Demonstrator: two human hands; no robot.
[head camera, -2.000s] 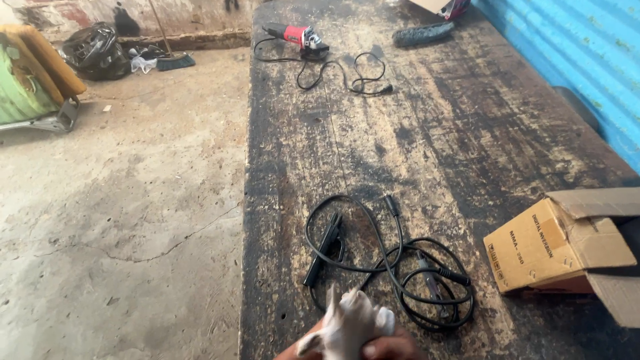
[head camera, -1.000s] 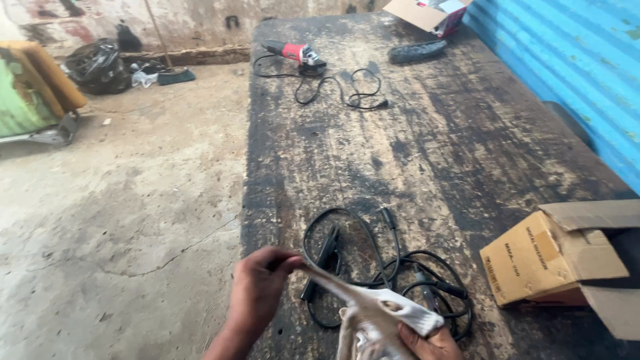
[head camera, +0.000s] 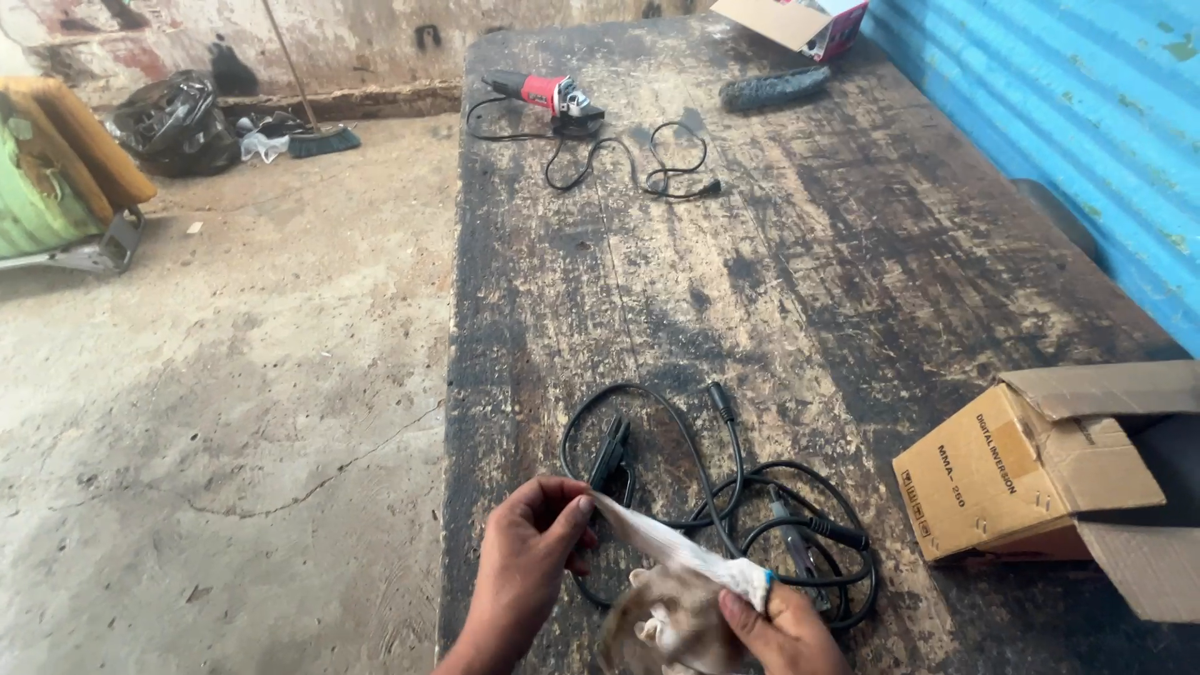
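Note:
A soiled white knit work glove (head camera: 670, 548) is stretched between my two hands, with more bunched, stained fabric hanging below it. My left hand (head camera: 539, 539) pinches one end of it between thumb and fingers. The blue-edged cuff is gripped by my right hand (head camera: 783, 623). Just beyond my hands, black welding cables (head camera: 675, 403) lie coiled on the worn wooden table (head camera: 731, 281). Among them are a black electrode holder (head camera: 611, 455), beside my left hand, and a ground clamp (head camera: 795, 539), near my right hand.
An opened cardboard box (head camera: 984, 473) stands at the right. Farther off lie a red angle grinder (head camera: 544, 92) with its cord, a dark fuzzy roller-like object (head camera: 773, 89) and another open box (head camera: 787, 23). A broom (head camera: 323, 141) and a black bag (head camera: 178, 122) are on the floor.
The fabric was bunched between my hands two seconds ago. My left hand has since moved out to the left, and the glove is now drawn out between both hands.

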